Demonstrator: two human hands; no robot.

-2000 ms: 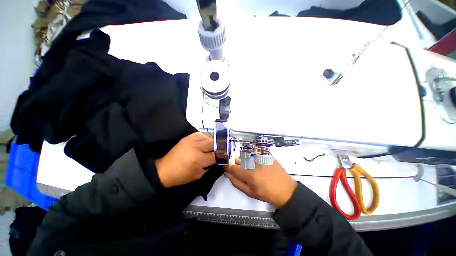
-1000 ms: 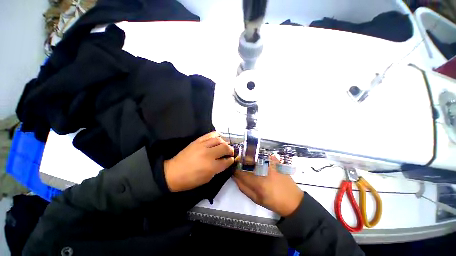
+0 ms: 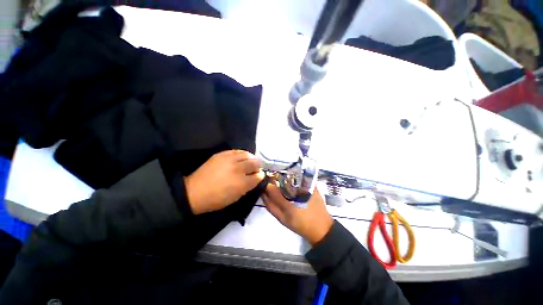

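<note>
A black garment piece (image 3: 178,113) lies heaped on the white table, left of the sewing machine head (image 3: 381,131). My left hand (image 3: 221,181) pinches the garment's edge between its fingertips, just left of the needle area. My right hand (image 3: 300,215) is in front of the needle area, partly behind the machine's metal fittings (image 3: 295,181). Its fingertips meet the same black cloth beside my left fingers. The needle and presser foot are too blurred and covered to tell apart.
Scissors (image 3: 391,238) with one red and one yellow-orange handle lie right of my right hand. A ruler strip (image 3: 256,258) runs along the table's front edge. A dark and silver rod (image 3: 333,27) rises above the machine head. A red item (image 3: 506,95) is at the far right.
The view has shifted and tilted, so the machine and scissors appear turned. Both hands stay at the needle area with the cloth between them, with only slight finger movement.
</note>
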